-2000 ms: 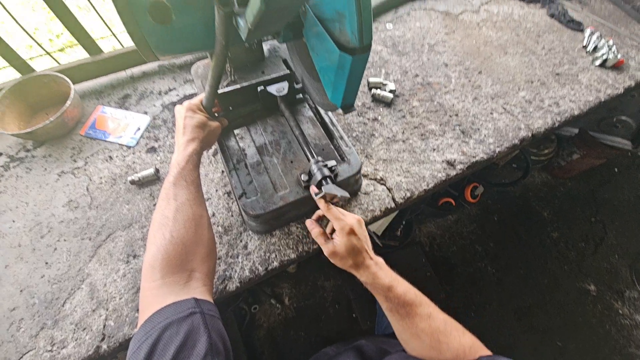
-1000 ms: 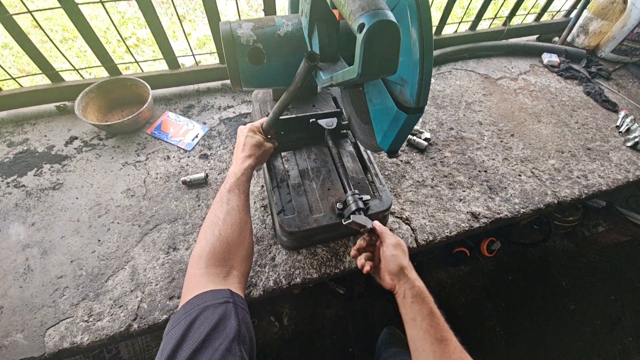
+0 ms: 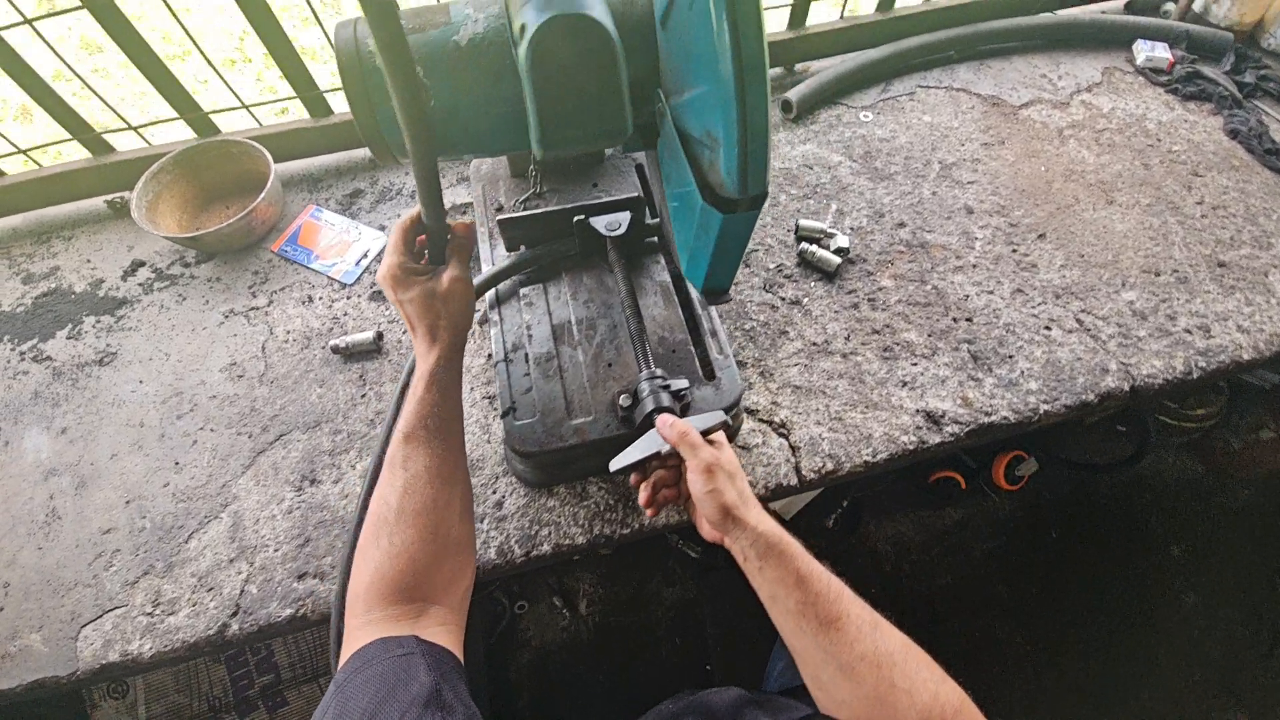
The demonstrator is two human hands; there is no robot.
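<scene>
A teal chop saw (image 3: 590,80) stands on the concrete slab, its blade guard (image 3: 710,130) at the right of the head. My left hand (image 3: 430,280) is closed around a dark rubber hose (image 3: 410,120) that rises left of the saw's base (image 3: 560,370). Another length of hose (image 3: 525,262) enters the vise from the left, by the fence. From the vise jaw the threaded screw (image 3: 630,300) runs toward me, ending in a metal crank handle (image 3: 665,442). My right hand (image 3: 695,480) grips this handle, thumb on top and fingers curled beneath.
Left of the saw are a metal bowl (image 3: 205,200), a printed card (image 3: 328,243) and a hose fitting (image 3: 356,343). Several fittings (image 3: 820,250) lie right of the guard. A thick hose (image 3: 1000,45) runs along the railing (image 3: 160,65). The slab's front edge drops to a dark area.
The crank handle has turned to a different angle, with my right hand still at it. My left hand stays on the hose. The view has shifted.
</scene>
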